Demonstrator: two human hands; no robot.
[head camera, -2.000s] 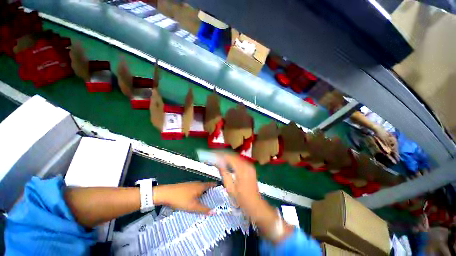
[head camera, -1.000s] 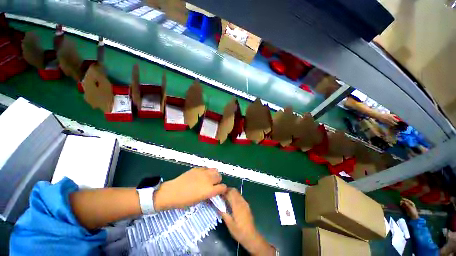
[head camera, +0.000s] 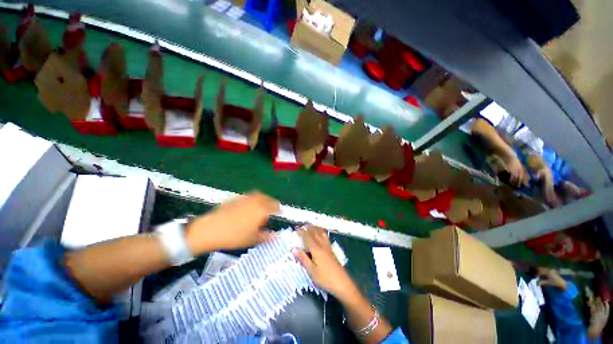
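A fanned row of small white leaflets (head camera: 235, 289) lies on the dark green bench in front of me. My left hand (head camera: 232, 223), with a white band at the wrist, is blurred above the upper edge of the row; whether it holds a leaflet cannot be told. My right hand (head camera: 321, 261) rests at the right end of the row with its fingers on the leaflets; a pale leaflet edge shows beside it. Open red boxes (head camera: 234, 127) with brown flaps stand on the green conveyor (head camera: 222, 171), with white items inside.
White cartons (head camera: 104, 211) stand at the left. Brown cartons (head camera: 480, 269) are stacked at the right, with a single white card (head camera: 386, 269) beside them. A pale metal rail separates bench and belt. A grey shelf frame hangs at upper right. Other people's hands and blue sleeves show at right.
My left hand has lifted and moved left, off the end of the leaflet row. My right hand has moved up onto that end. The red boxes have shifted in view.
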